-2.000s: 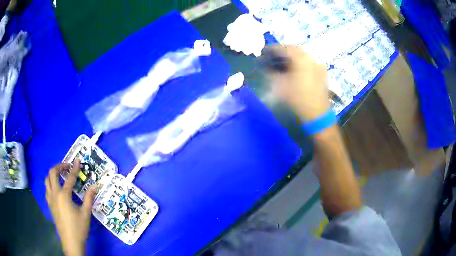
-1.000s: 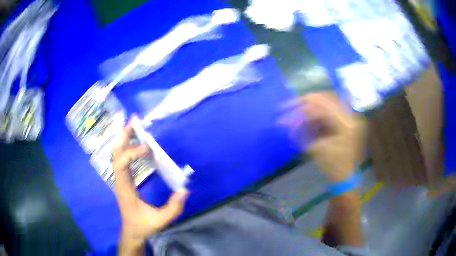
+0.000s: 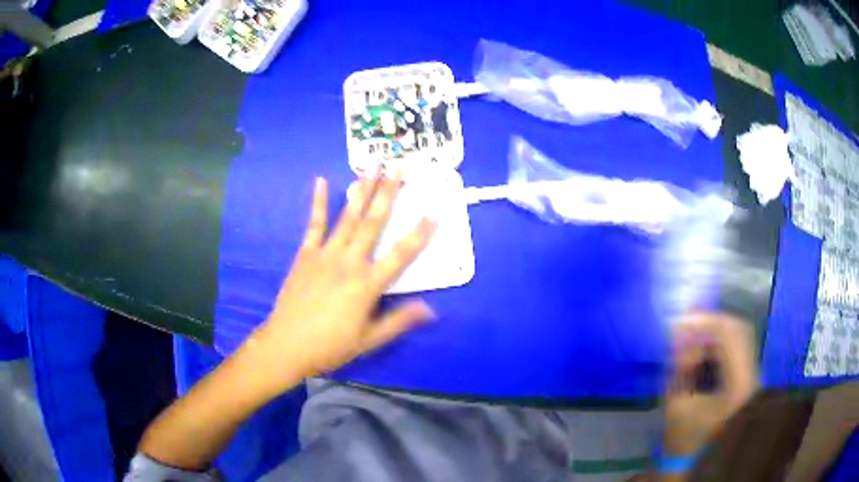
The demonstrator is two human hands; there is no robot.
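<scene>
An open white housing [image 3: 403, 120] with a circuit board and small coloured parts lies on the blue mat [image 3: 565, 320]. Just nearer to me, touching it, lies a second housing with a plain white face up [image 3: 438, 254]. My left hand [image 3: 344, 292] lies palm down with spread fingers over its left part. Each unit has a white cord in a clear bag; the upper bag [image 3: 593, 94] and the lower bag [image 3: 603, 202] run right. My right hand [image 3: 711, 362] is blurred and curled at the mat's right, with a dark patch inside it; what it holds is unclear.
Two open housings [image 3: 250, 33] lie at the top left. A white clump [image 3: 765, 162] is beside the mat at right, near rows of pale parts [image 3: 838, 226]. Other white items [image 3: 819, 33] are at the top right. The bench's front edge curves along my body.
The view has turned, so the units appear nearer the centre. The nearer unit, open before, now shows a plain white face. My left hand has moved from its edge to rest on it.
</scene>
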